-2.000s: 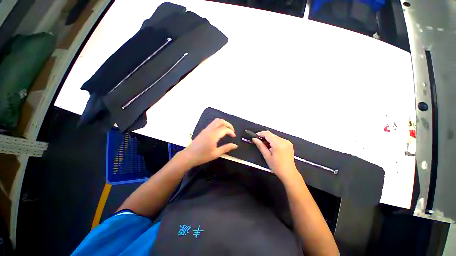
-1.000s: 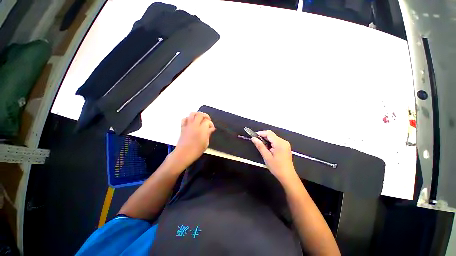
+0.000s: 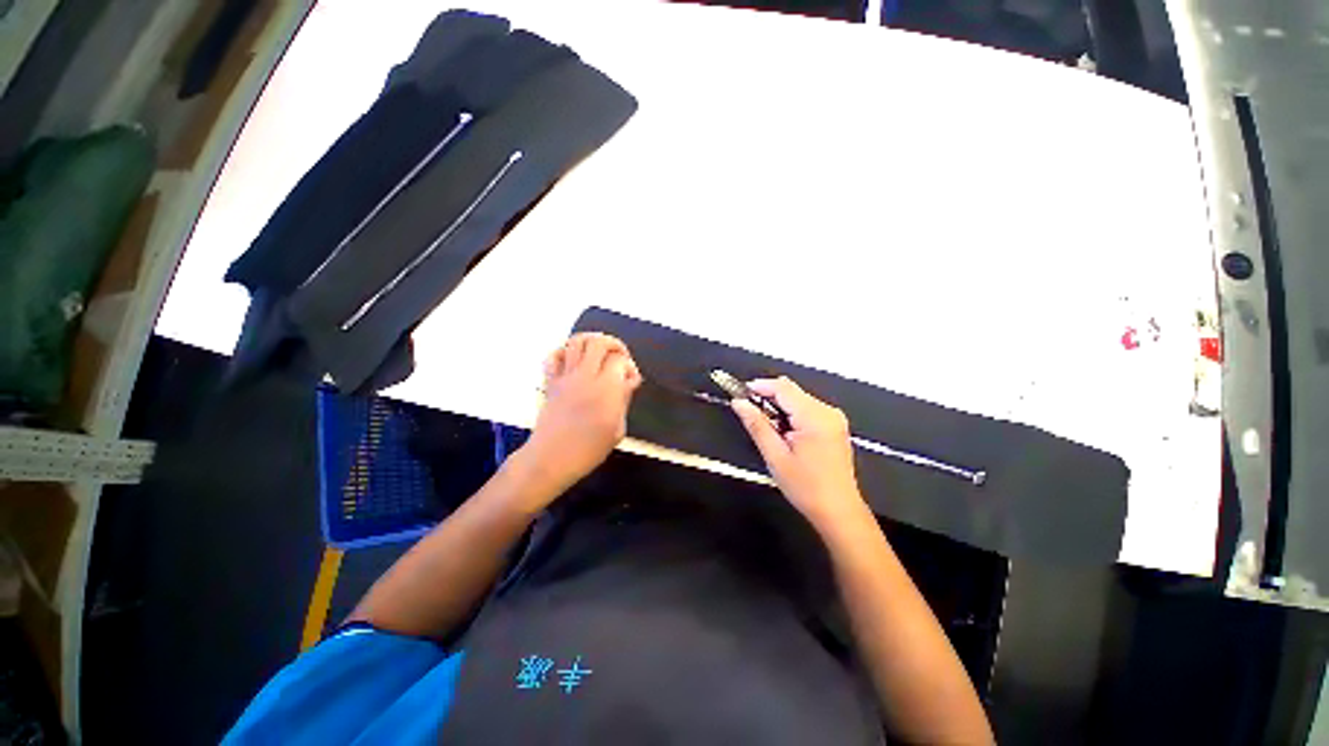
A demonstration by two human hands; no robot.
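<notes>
A black zippered panel (image 3: 1049,488) lies along the near edge of the white table, with a pale zipper line (image 3: 918,464) along its middle. My right hand (image 3: 802,437) is over the middle of the panel and holds a small dark tool (image 3: 746,394), probably thread snips, mostly hidden by the fingers. My left hand (image 3: 587,394) is at the panel's left end with its fingers curled down and together. A thin dark line runs from its fingertips towards the tool; whether it is thread cannot be told.
Stacked black panels (image 3: 437,190) with two zipper lines lie at the table's upper left. A blue plastic basket (image 3: 365,474) is below the table's left edge. A grey metal-edged surface (image 3: 1283,321) stands at the right. Green cloth (image 3: 66,262) lies on a shelf at the far left.
My left hand has moved left from near the panel's middle to its left end, and its fingers have closed. My right hand has stayed near the same spot with the tool.
</notes>
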